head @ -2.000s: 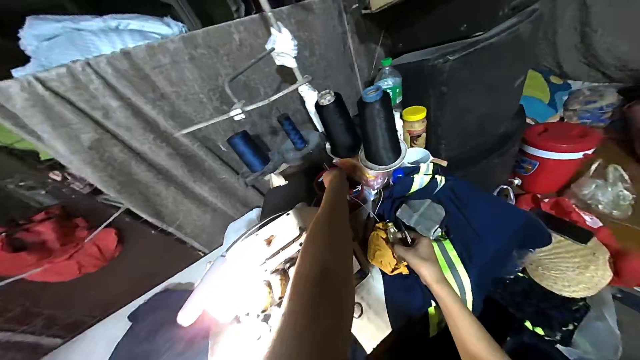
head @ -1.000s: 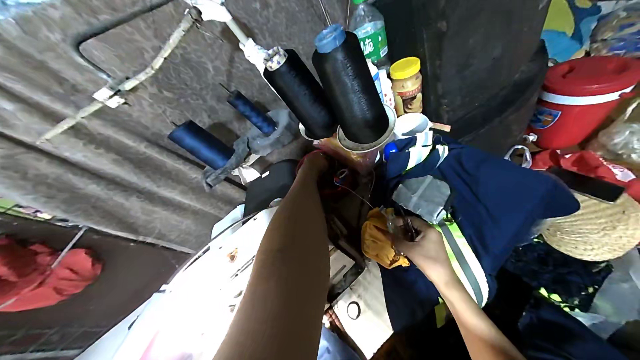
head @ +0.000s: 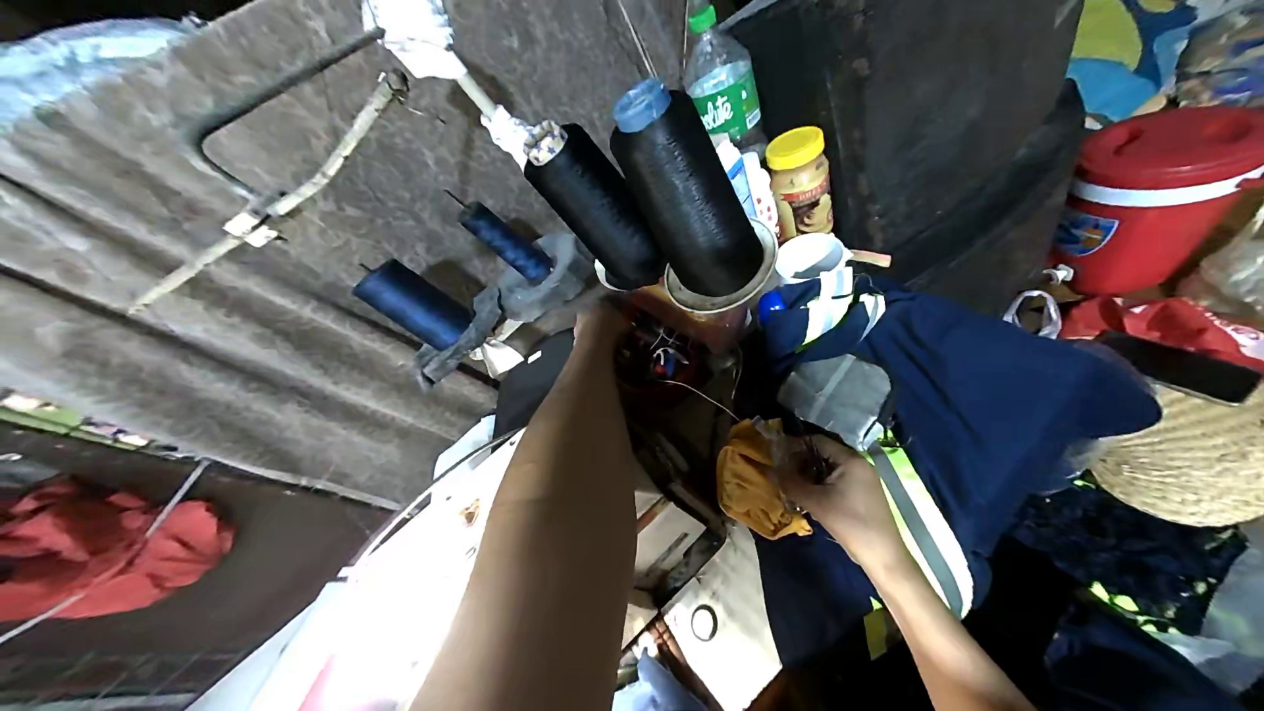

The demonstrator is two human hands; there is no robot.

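My left arm reaches up past the white sewing machine, and my left hand [head: 604, 314] is mostly hidden near a dark container [head: 667, 360] with threads and small items in it, below two large black thread cones [head: 688, 193]. In my right hand [head: 829, 484] are small dark items, possibly in clear plastic; they are too small to name. Beside its fingertips lies an orange-yellow cloth [head: 755, 482]. A pale thread runs from the container toward that cloth. A grey block-like object [head: 837, 395] sits just above my right hand, on navy fabric with reflective strips [head: 923, 523].
Two navy thread spools [head: 413, 304] stand left of the cones. Behind are a green-capped bottle [head: 724, 84], a yellow-lidded jar [head: 798, 183] and a white cup [head: 812, 257]. At right are a red cooler [head: 1155, 202], a dark phone [head: 1180, 365] and a woven straw item [head: 1175, 454].
The view has moved closer to the thread cones since the earliest frame. Both hands keep about the same places, my left at the container and my right beside the orange-yellow cloth.
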